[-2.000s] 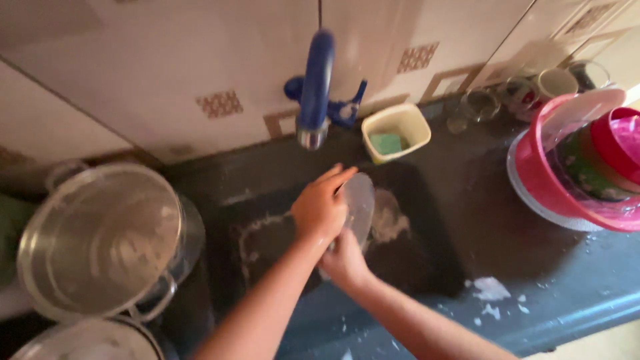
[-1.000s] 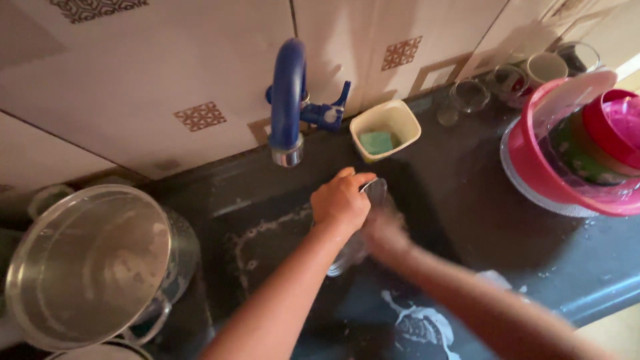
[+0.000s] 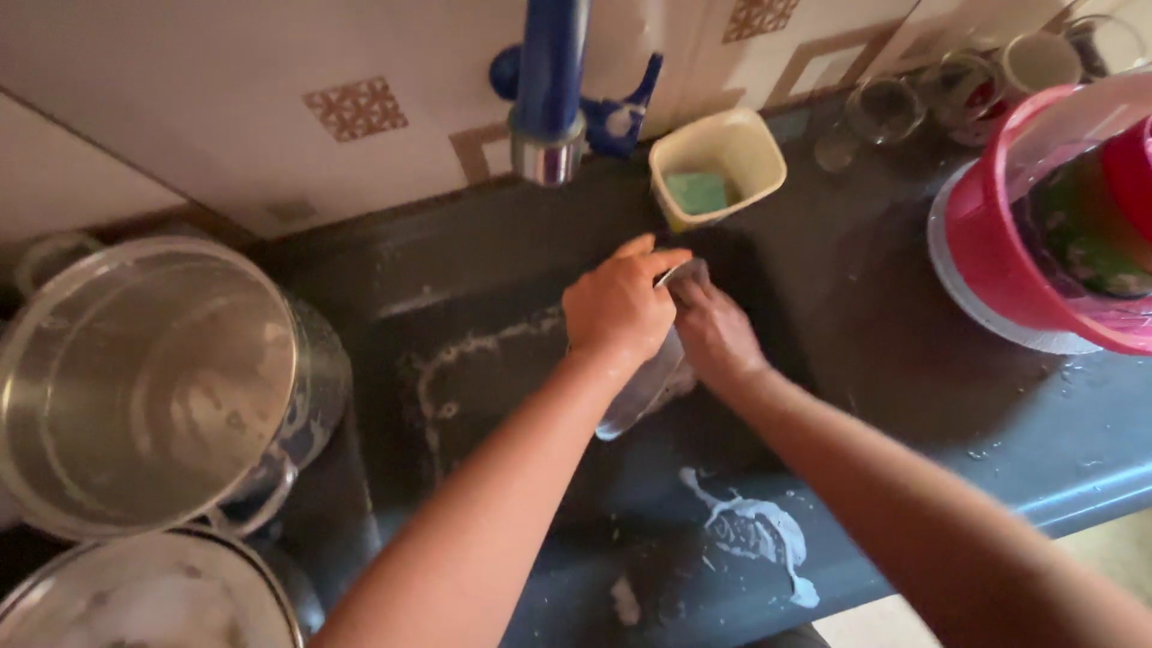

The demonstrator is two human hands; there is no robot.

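My left hand [image 3: 621,301] grips a rounded dish [image 3: 643,387], seen nearly edge-on over the dark sink basin [image 3: 486,387]. The dish looks smooth and slightly see-through; its exact kind cannot be told. My right hand [image 3: 715,328] is at the dish's upper rim with a dark, blurred scrubbing pad [image 3: 691,274] under its fingertips. Behind both hands, a cream plastic tub [image 3: 765,171] holds a green sponge [image 3: 697,193]. A blue faucet [image 3: 551,81] with a metal tip hangs above the basin, and no water is seen coming from it.
Large metal pots [image 3: 292,351] stand at the left, one partly out of view. Several glasses [image 3: 886,110] line the tiled wall at the back right. A pink plastic basin [image 3: 976,225] with bowls inside sits at the right. White suds [image 3: 765,531] lie on the counter's front edge.
Two seconds ago my right hand was low on the dish; now it is at the upper rim. Suds have appeared near the front edge since the first frame. The view has shifted closer.
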